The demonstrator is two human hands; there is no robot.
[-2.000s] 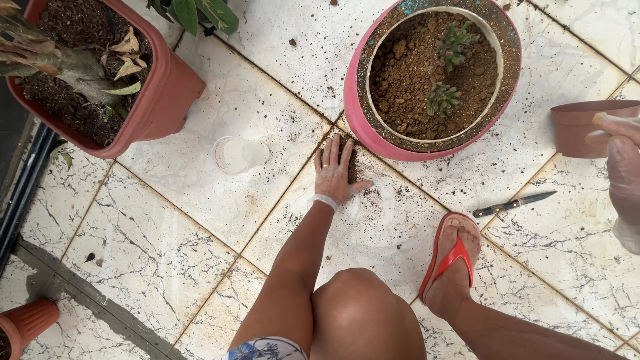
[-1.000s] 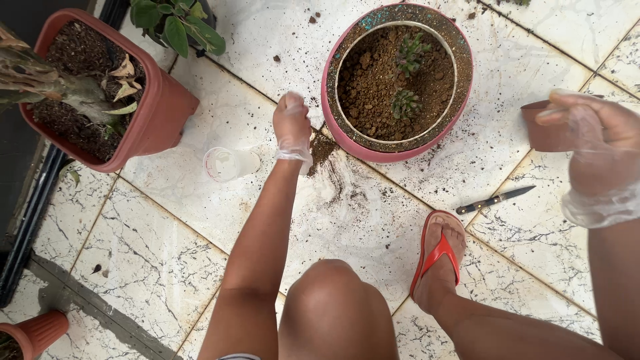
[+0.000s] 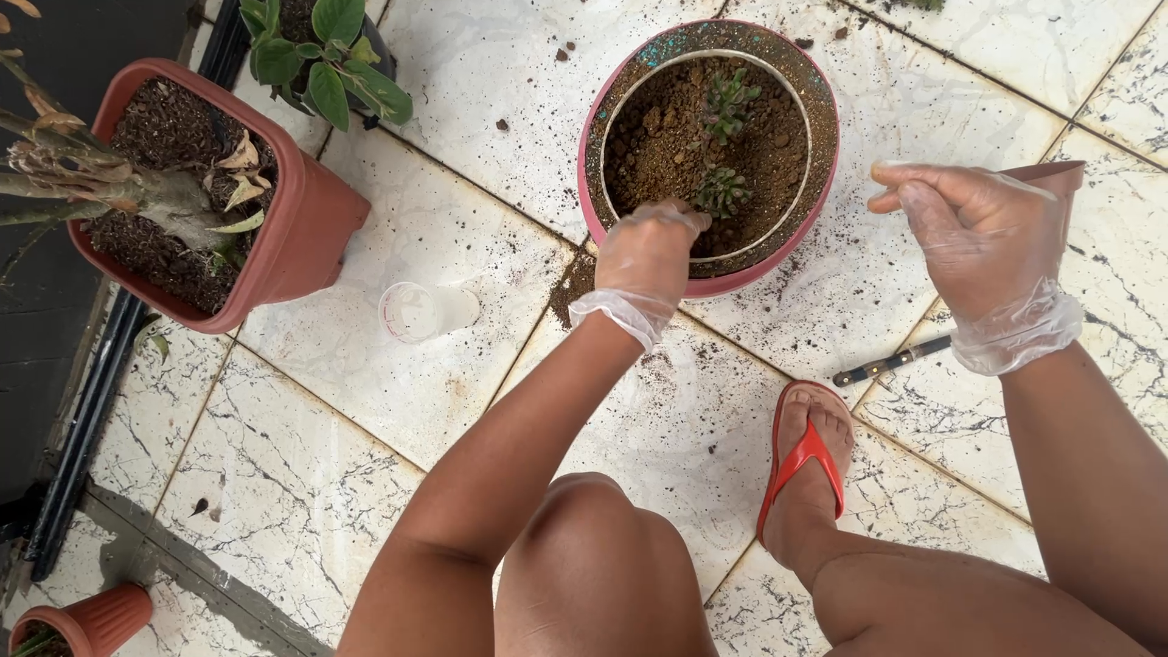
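Observation:
My left hand, in a clear plastic glove, reaches over the near rim of a round pink pot. Its fingers are down at the brown soil, beside the nearer of two small succulents; whether they hold anything is hidden. The other succulent stands farther back in the pot. My right hand, gloved too, is raised to the right of the pot, its thumb near its extended fingers; I cannot tell if something is between them. Behind it a brown plastic pot is partly hidden.
A knife lies on the tiles by my right foot in a red flip-flop. A clear plastic cup is left of my left hand. Planters stand at the left: a square terracotta-coloured one, a dark one with leafy stems, a small one. Soil litters the floor.
My left hand has gone from the floor beside the pink pot, where it lay on a small heap of soil, to inside the pot's rim. The right hand has moved farther into view.

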